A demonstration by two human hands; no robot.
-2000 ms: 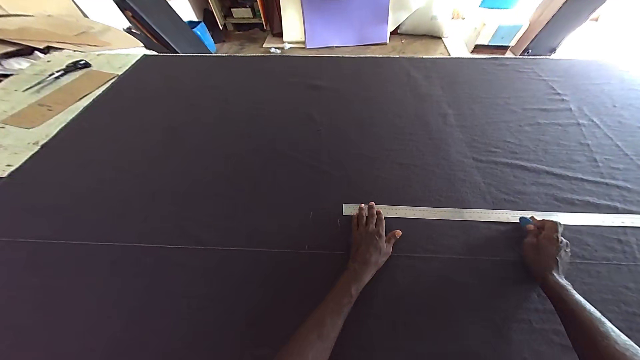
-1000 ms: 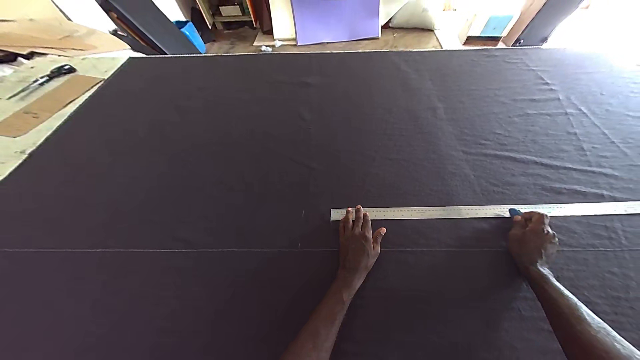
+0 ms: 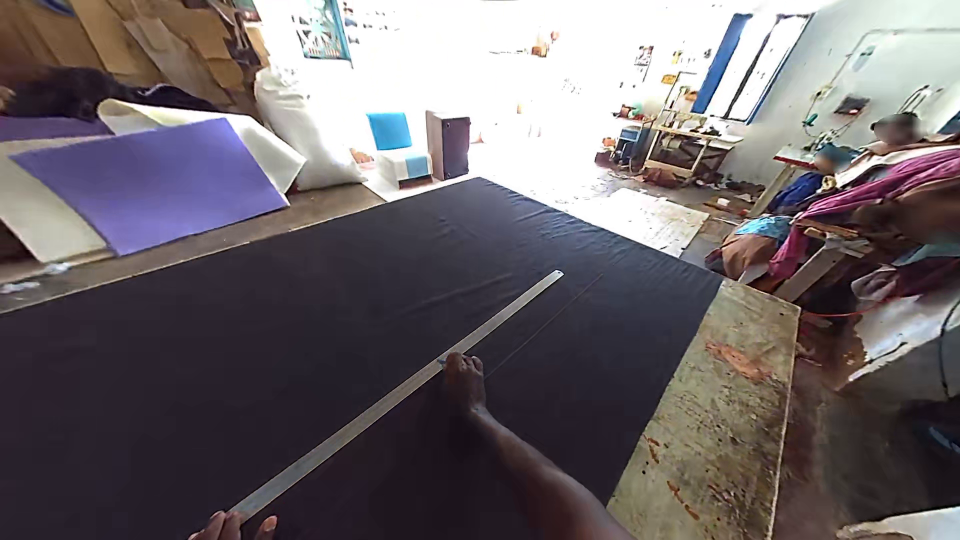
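A long metal ruler point(image 3: 390, 401) lies flat on dark fabric point(image 3: 300, 315) spread over a table. At the ruler's near end, my left hand point(image 3: 229, 526) rests with its fingertips on the metal; only the fingers and thumb show at the bottom edge. About midway along, my right hand point(image 3: 463, 379) is closed on a small blue piece, perhaps tailor's chalk, against the ruler's edge. A thin line point(image 3: 551, 322) runs on the fabric to the right of the ruler, roughly alongside it. Wrinkles cross the cloth towards its far corner.
The stained wooden table edge point(image 3: 720, 397) shows at the right. Purple sheet material point(image 3: 165, 180) and a white sack point(image 3: 304, 135) stand beyond the left edge. Farther off are a sewing table point(image 3: 694, 142) and, at the right, people near piled cloth point(image 3: 885, 180).
The view has swung far to the right, bringing the ruler's far end and the room beyond into sight. Both hands remain at the ruler.
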